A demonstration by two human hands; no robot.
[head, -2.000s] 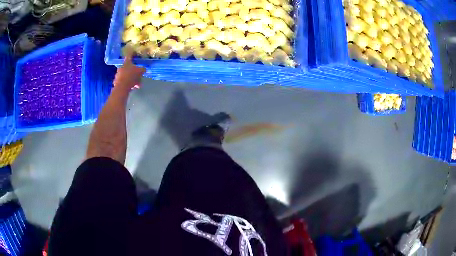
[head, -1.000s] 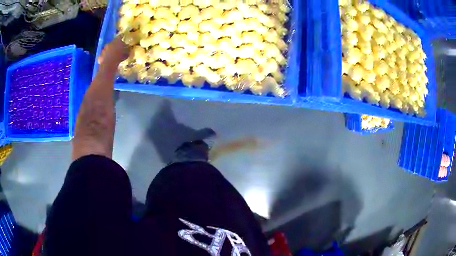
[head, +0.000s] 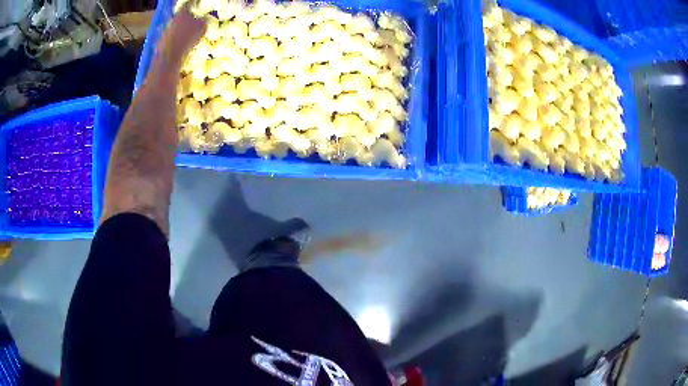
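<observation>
A blue plastic tray [head: 302,167] at the top centre holds rows of pale yellow knobbly pieces [head: 294,83], with shiny clear film showing at its edges. My left hand [head: 188,29] is at the tray's far left corner, over the yellow pieces. It is blurred and washed out, and its fingers cannot be made out, so I cannot tell if it holds anything. My bare left forearm reaches up along the tray's left side. My right hand is not in view.
A second blue tray of yellow pieces [head: 554,98] stands at the right. A blue tray of purple pieces [head: 51,170] is at the left. Stacked blue trays [head: 622,226] and a small tray with yellow pieces [head: 548,197] are on the grey floor [head: 422,256] at the right.
My left hand has moved from the tray's near left corner up along its left side to the far end. The trays sit lower and further left in the view.
</observation>
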